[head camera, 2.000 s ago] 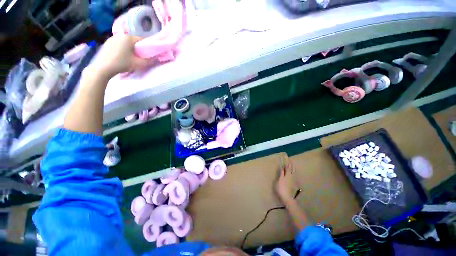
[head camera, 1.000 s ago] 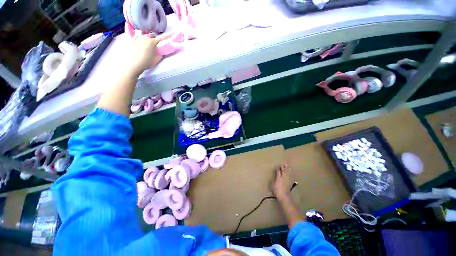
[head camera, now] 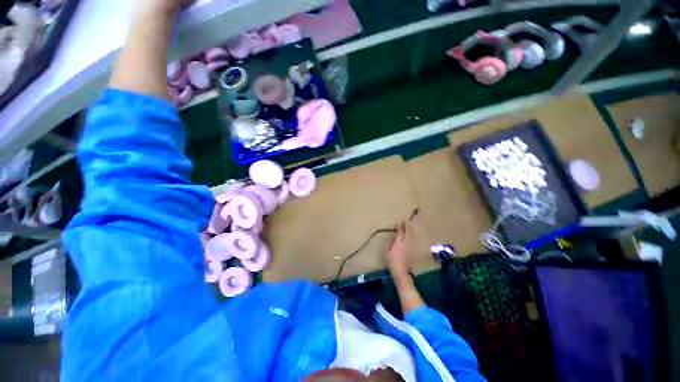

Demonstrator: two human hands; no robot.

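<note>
My left hand (head camera: 158,4) is raised over the white shelf and almost all cut off by the top edge; its fingers and anything in them are hidden. My right hand (head camera: 400,250) is low over the brown cardboard (head camera: 328,216), its fingertips at a thin black cable (head camera: 363,247) near the plug end. It is too blurred to tell whether the fingers grip the cable. Soft pale pink ear cushions (head camera: 242,211) lie heaped at the cardboard's left end.
A parts container (head camera: 242,145) stands beyond the cushions. Headphones (head camera: 488,69) lie on the green surface. A black tray (head camera: 570,205) holds small white parts (head camera: 511,166). A backlit keyboard (head camera: 488,295) and monitor (head camera: 596,317) are at lower right. The shelf (head camera: 216,22) crosses top left.
The view has shifted downward, and the pink headphones at my left hand have left the picture. My right hand has drawn back, so its fingertips are now at the cable.
</note>
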